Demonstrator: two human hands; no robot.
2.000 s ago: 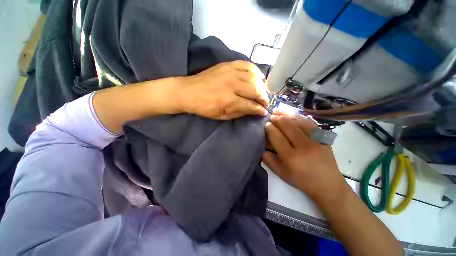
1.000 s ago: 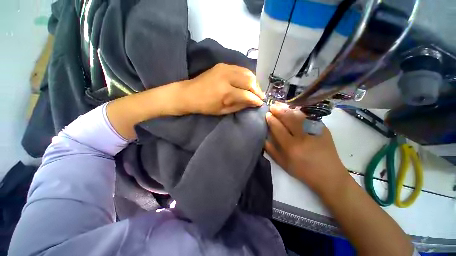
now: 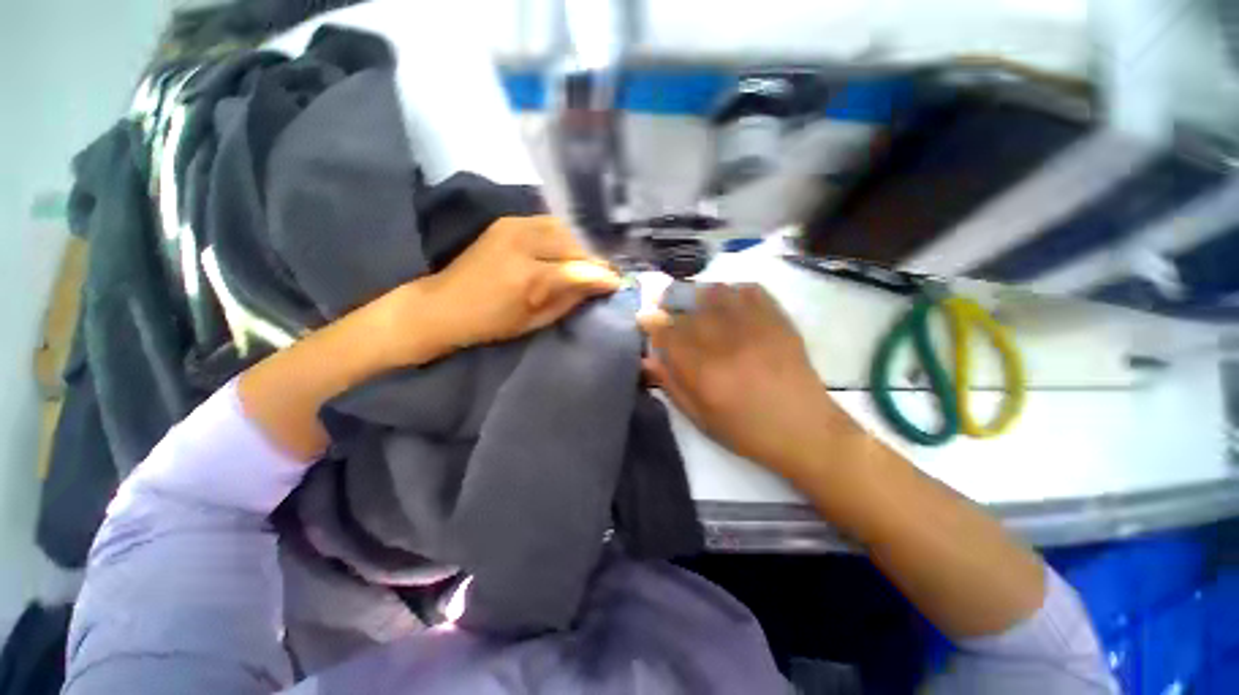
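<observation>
A large dark grey garment hangs from the stitching point over the table's front edge and my lap. My left hand pinches its upper edge just left of the needle area. My right hand holds the garment's edge at its fingertips, just right of that point. The white sewing machine with a blue stripe stands directly behind my hands. The needle and presser foot are blurred, and the gripped edge is mostly hidden by my fingers.
Scissors with one green and one yellow handle lie on the white table to the right. More grey cloth with bright strips is heaped at the left. A blue crate is below right. A measuring strip runs along the front edge.
The view has swung right, so hands, garment and scissors appear further left. Both hands stay near the stitching point, and my right hand looks more closed over its fingertips.
</observation>
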